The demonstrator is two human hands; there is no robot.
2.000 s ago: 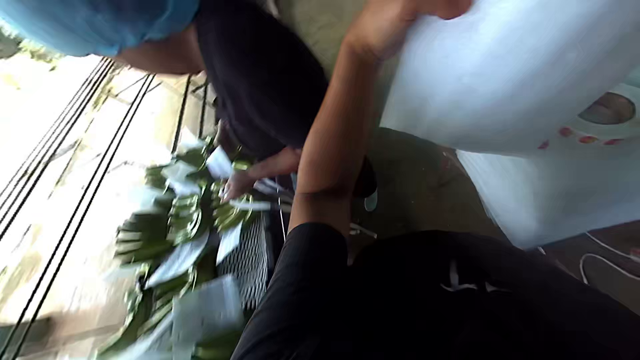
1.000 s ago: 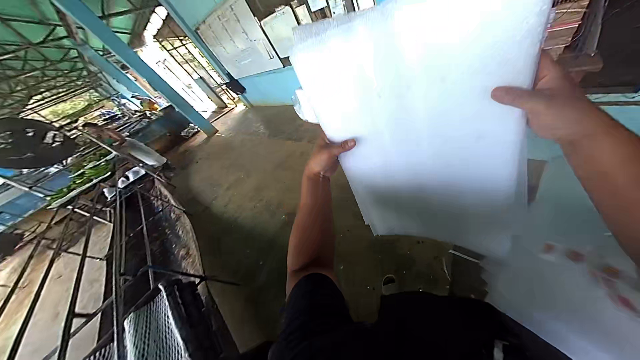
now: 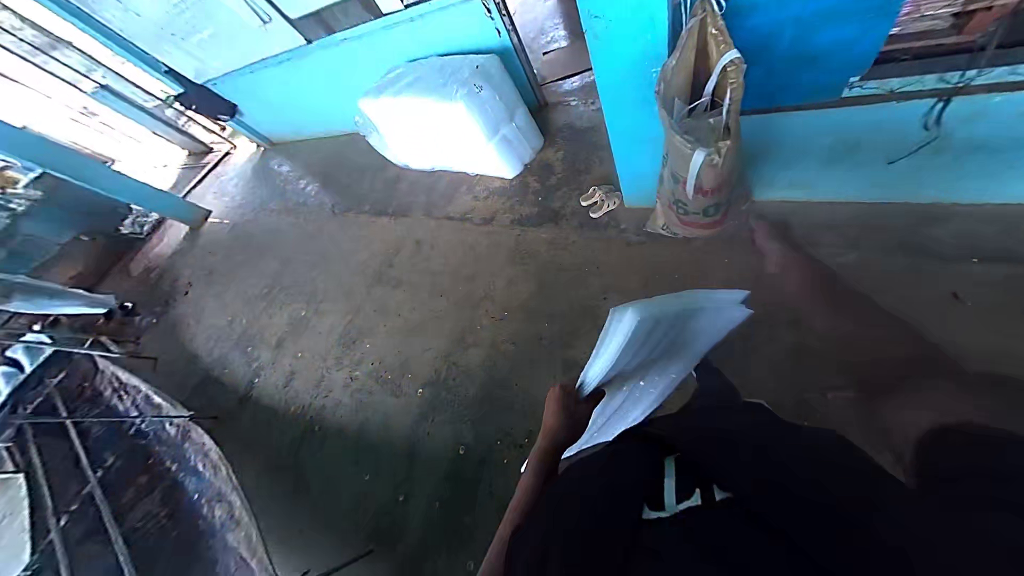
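Observation:
My left hand [image 3: 566, 412] grips a stack of thin white foam sheets [image 3: 652, 352] at its lower left edge, low and right of centre, in front of my dark shirt. The stack bends and its upper edges fan apart. My right hand [image 3: 772, 244] is a blur at the right, away from the sheets, just below a brown woven sack [image 3: 696, 160] that leans on the blue wall. Nothing is seen in it, and its fingers are too blurred to make out.
A large plastic-wrapped white bundle [image 3: 460, 116] rests on the concrete floor by the low blue wall [image 3: 376, 76]. A pair of sandals [image 3: 600, 200] lies near the sack. At the lower left stands a dark curved basin or tank [image 3: 184, 456] with metal rods [image 3: 88, 480] across it.
One second ago both hands held the white sheets up in front of me. Now only my left hand holds them, lower down, and my right hand is off them. The view has swung right and down.

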